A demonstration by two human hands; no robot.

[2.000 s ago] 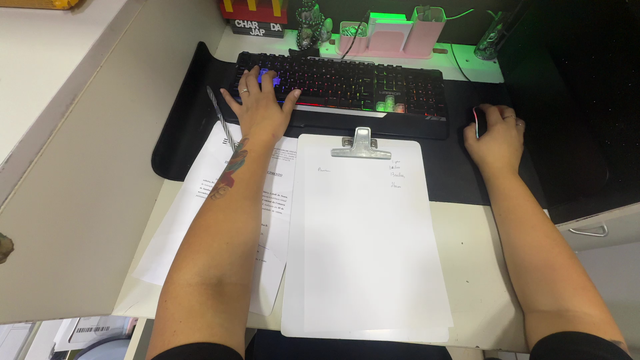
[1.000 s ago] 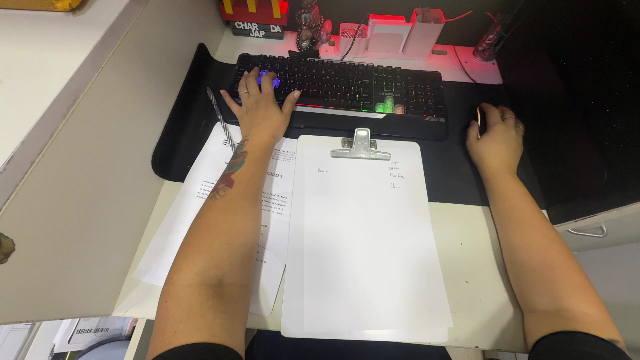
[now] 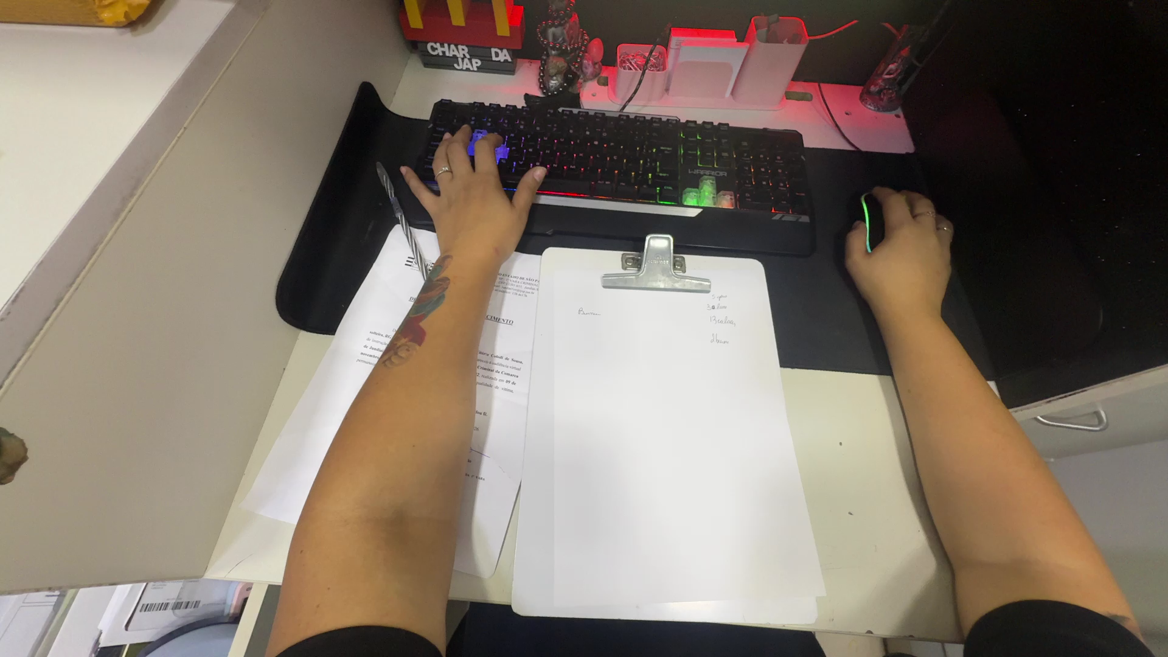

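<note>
My left hand (image 3: 476, 196) rests with spread fingers on the left end of a backlit keyboard (image 3: 620, 160) and holds nothing. Under my right hand (image 3: 903, 251) is a computer mouse (image 3: 866, 222), mostly hidden, with a green light strip along its side. Between my forearms lies a white clipboard (image 3: 531, 547) with a metal clip (image 3: 657, 265) over a sheet of paper (image 3: 675, 456) that bears a few handwritten words. Printed sheets (image 3: 315, 438) lie partly beneath my left forearm. A pen (image 3: 401, 214) with a twisted pattern sits at their top edge, beside my left wrist.
A black desk mat (image 3: 319, 265) runs under the keyboard and mouse. Behind stand a clip holder (image 3: 641, 73), a white pen cup (image 3: 771, 59), a beaded figure (image 3: 558, 50) and a letter sign (image 3: 467, 55). A dark screen (image 3: 1049, 182) is at right, a panel (image 3: 173, 274) at left.
The glow on the desk organizers has turned from green to red. The light on the mouse has changed colour too. Both hands have stayed in place.
</note>
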